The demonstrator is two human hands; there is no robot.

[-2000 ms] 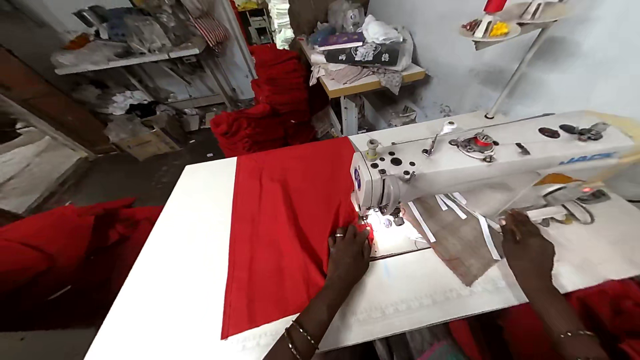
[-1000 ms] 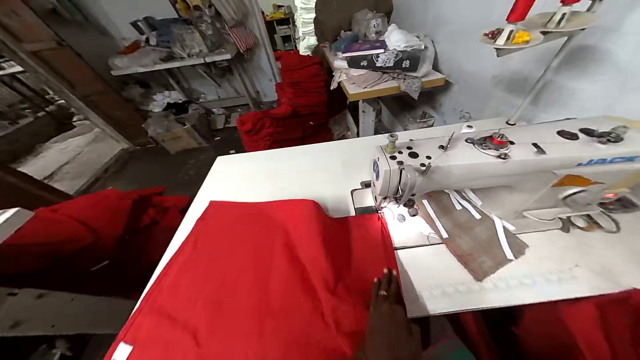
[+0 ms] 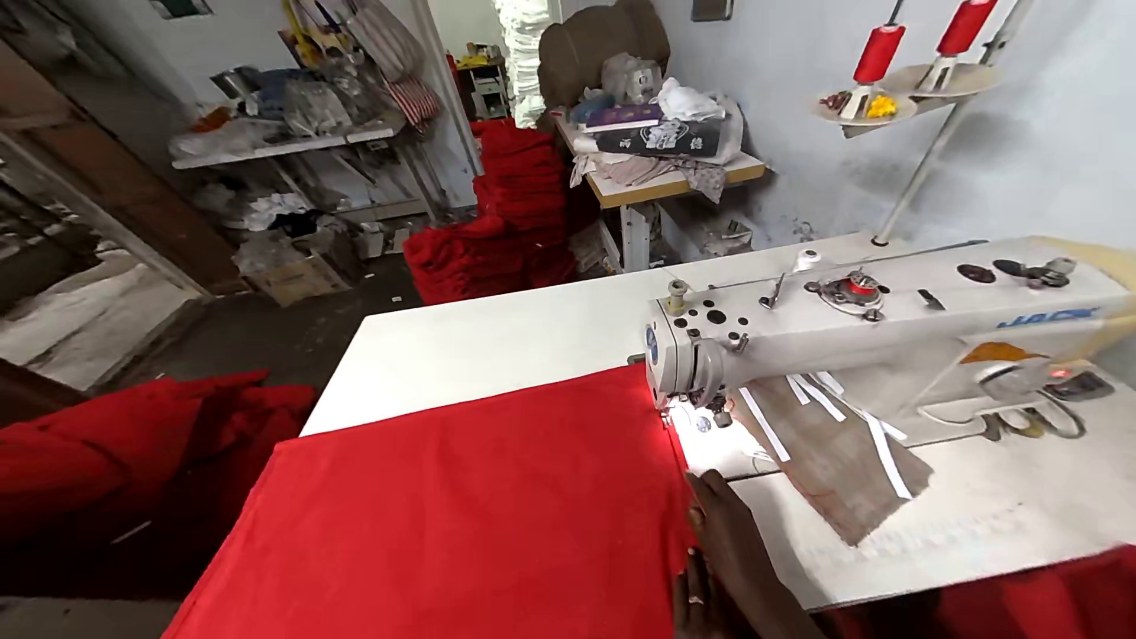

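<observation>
A large red cloth [image 3: 461, 506] lies over the left part of the white sewing table, its right edge running up to the lit needle area of a Jack sewing machine [image 3: 799, 337]. My right hand [image 3: 732, 537] touches that edge just below the needle area. Nearer the bottom of the view, my left hand [image 3: 697, 599], with a ring, rests its fingers at the same edge; its palm is hidden. Whether either hand pinches the cloth is not clear. Right of the needle lies a brown cloth piece [image 3: 825, 470] with several white strips on it.
Red thread cones [image 3: 879, 55] stand on a stand behind the machine. Stacked red cloth [image 3: 519, 213] is beyond the table, beside a small table [image 3: 754, 169] with bags and a box. More red cloth [image 3: 142, 444] lies at the left, and some shows at the lower right.
The red cloth, earlier extending behind the needle area, now spreads toward me and left. My right hand has moved from the brown piece to the red edge. My left hand is lower.
</observation>
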